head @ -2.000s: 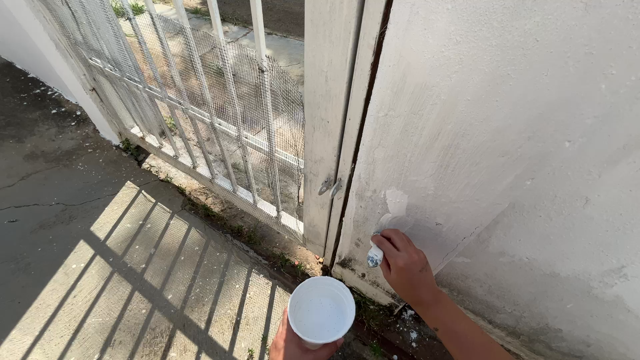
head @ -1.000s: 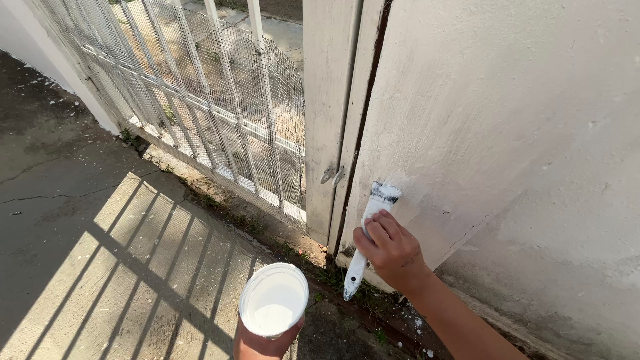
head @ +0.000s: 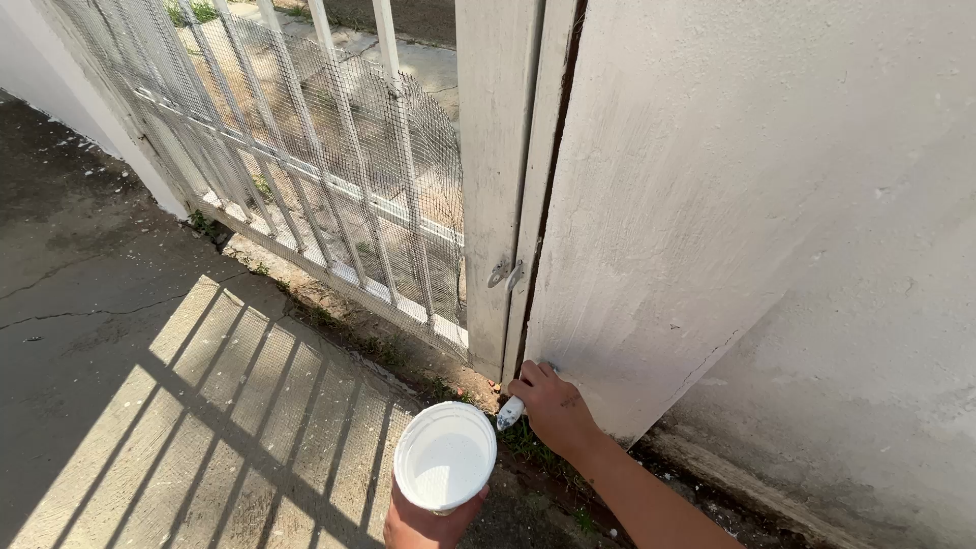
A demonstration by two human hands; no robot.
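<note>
My left hand (head: 428,524) grips a white plastic tub (head: 445,456) of white paint from below, at the bottom centre of the view. To its upper right, my right hand (head: 550,400) is closed around a paintbrush (head: 510,412), whose white, paint-smudged handle end points down to the left. Most of the bristles are hidden behind the fingers. The hand is at the lower left part of a whitewashed wall (head: 671,229), close to its corner beside the gate post.
A white metal gate (head: 305,152) with wire mesh stands left of the wall; its post (head: 496,175) carries small latch lugs (head: 505,275). Weeds (head: 381,349) grow along the gate's foot. Cracked concrete (head: 84,320) lies at left. A ledge (head: 732,488) runs along the wall's foot at right.
My right hand with the brush has moved down the wall; the bristles, visible on the wall a second ago, are now mostly hidden. The tub has shifted right, nearer the right hand.
</note>
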